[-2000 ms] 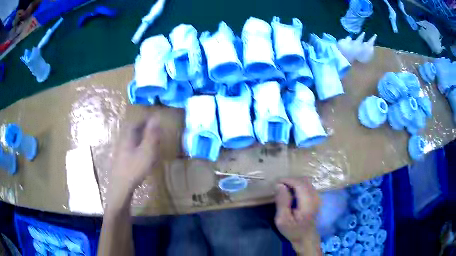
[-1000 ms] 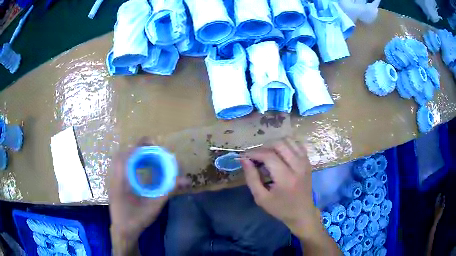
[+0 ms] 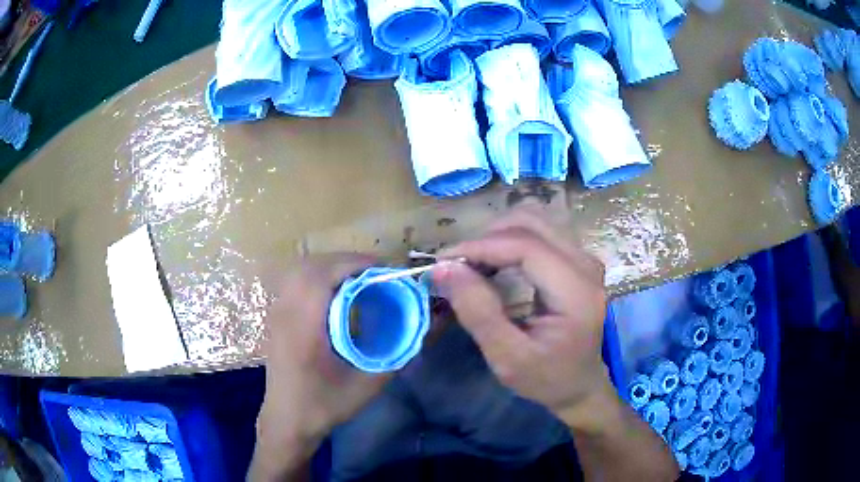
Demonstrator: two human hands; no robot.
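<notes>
My left hand [image 3: 306, 348] is closed around a light-blue sleeve [image 3: 380, 356], its faceted mouth facing up at me near the bench's front edge. My right hand [image 3: 528, 311] pinches a thin pale swab [image 3: 405, 273] between thumb and fingers. The swab lies across the top of the sleeve's rim, its far tip at the rim's upper left. A second swab [image 3: 421, 255] shows just behind my right fingertips. The glue cup is hidden. The cardboard pad [image 3: 377, 224] with dark stains lies behind my hands.
Light-blue sleeves [image 3: 443, 132] stand in rows at the back. Ridged collars [image 3: 739, 115] are piled at right. A white card [image 3: 146, 301] lies at left, with small blue parts [image 3: 36, 254] beyond it. Blue bins with parts sit below the bench at left [image 3: 174, 424] and right [image 3: 769, 348].
My left hand took a sleeve from the left end of the front row and brought it to the front centre. My right hand picked up a swab and moved it to the sleeve's rim.
</notes>
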